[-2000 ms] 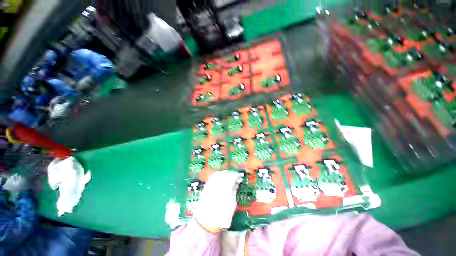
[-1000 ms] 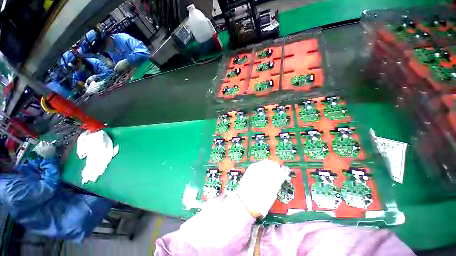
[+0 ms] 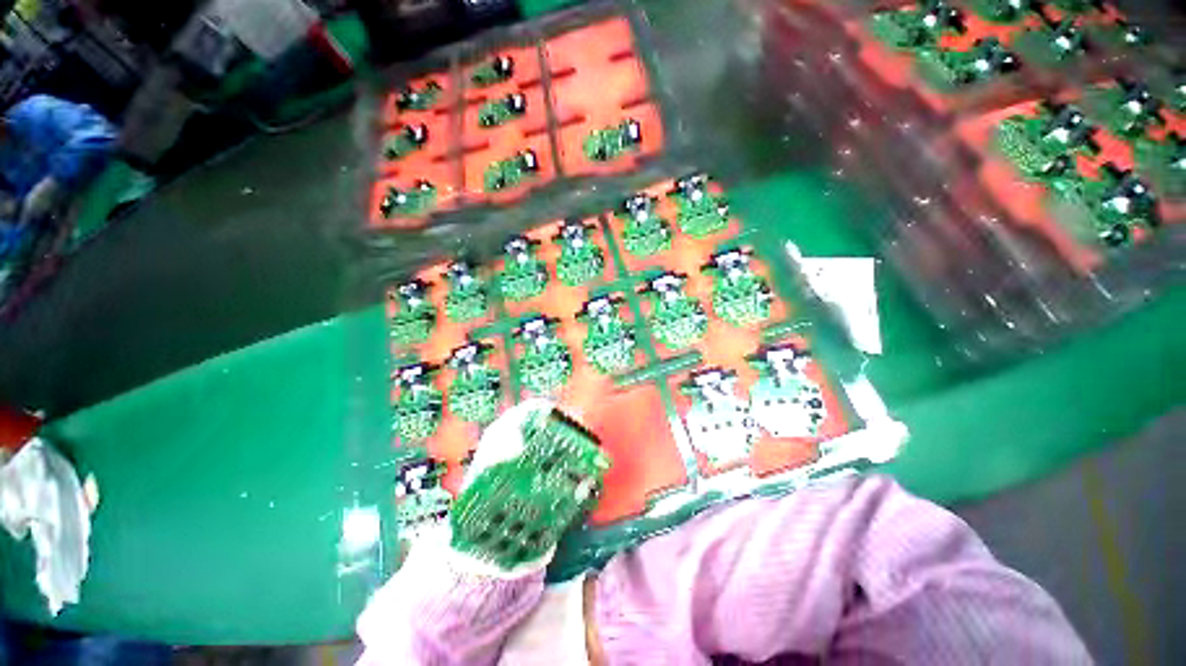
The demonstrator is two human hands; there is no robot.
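The near clear tray (image 3: 884, 440) holds green circuit boards on orange-red lining, mostly two per compartment. My left hand (image 3: 514, 429), in a white glove, holds a circuit board (image 3: 527, 492) above its front-left part, the face with rows of dark dots towards me. The front middle compartment shows bare lining (image 3: 640, 449); the hand partly covers the front left one. My right sleeve crosses the bottom of the picture. Only a strip of my right hand (image 3: 553, 627) shows, white-gloved, below the left wrist; its fingers are hidden.
A far tray (image 3: 601, 59) with fewer boards lies behind the near one. A tray stack (image 3: 897, 208) stands at the right, a white paper slip (image 3: 848, 297) beside the near tray. A white cloth (image 3: 50, 514) lies at far left. A person's blue sleeve (image 3: 59, 137) shows upper left.
My left hand has lifted a circuit board out of the near tray, and the front middle compartment now shows bare lining. The view has shifted, so the trays appear further left and higher.
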